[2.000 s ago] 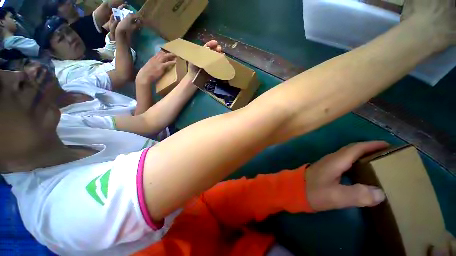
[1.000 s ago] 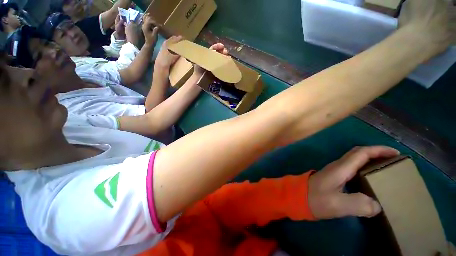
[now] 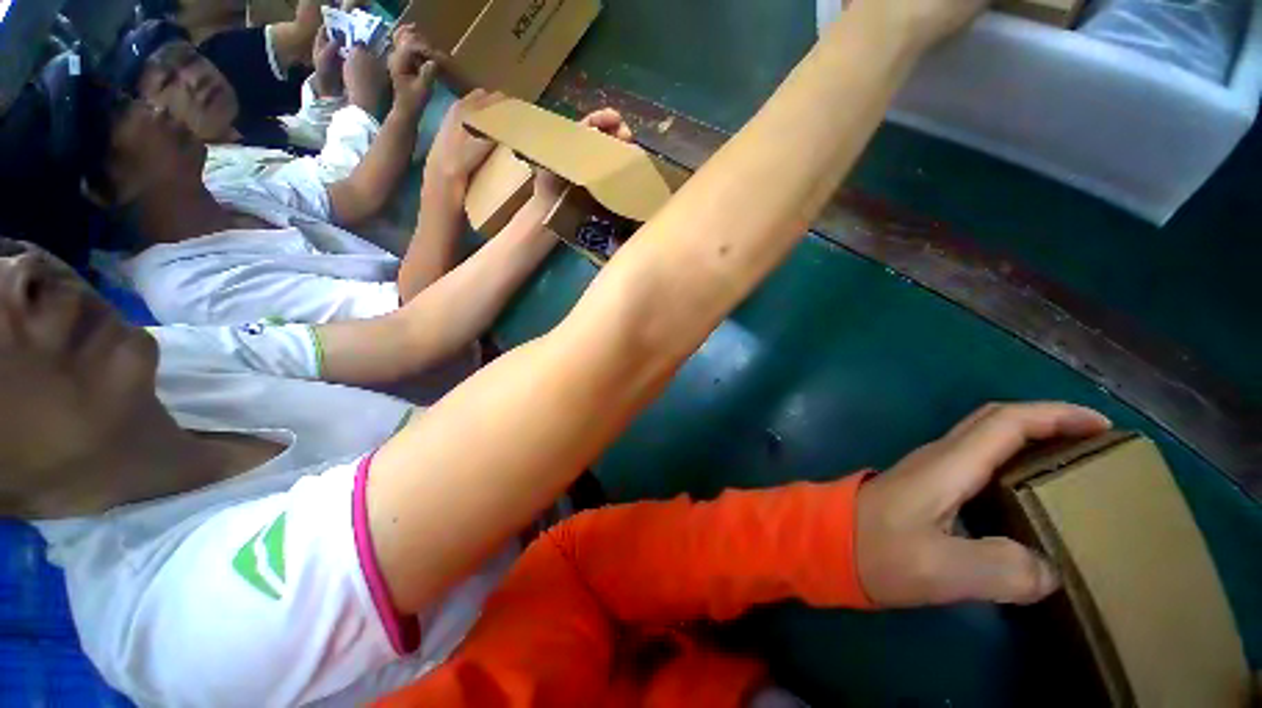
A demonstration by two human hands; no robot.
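My left hand (image 3: 955, 533), bare below an orange sleeve, grips a brown cardboard carton (image 3: 1142, 560) at the lower right. The thumb lies on the near side and the fingers curl over the top end. The carton's lower part is cut off by the picture's edge, and its inside is dark. My right hand is not clearly in view.
A neighbour's bare arm (image 3: 651, 304) reaches across to a white thick-walled tray (image 3: 1080, 118) on the belt side. Another person holds a half-open carton (image 3: 588, 173). A larger printed carton (image 3: 498, 42) stands behind. A dark rail (image 3: 969, 284) runs along the green bench.
The neighbour's arm has swung left and the white tray appears further left, with more of it showing. My left hand stays on the carton. Fingertips at the lower right corner have gone from clear view.
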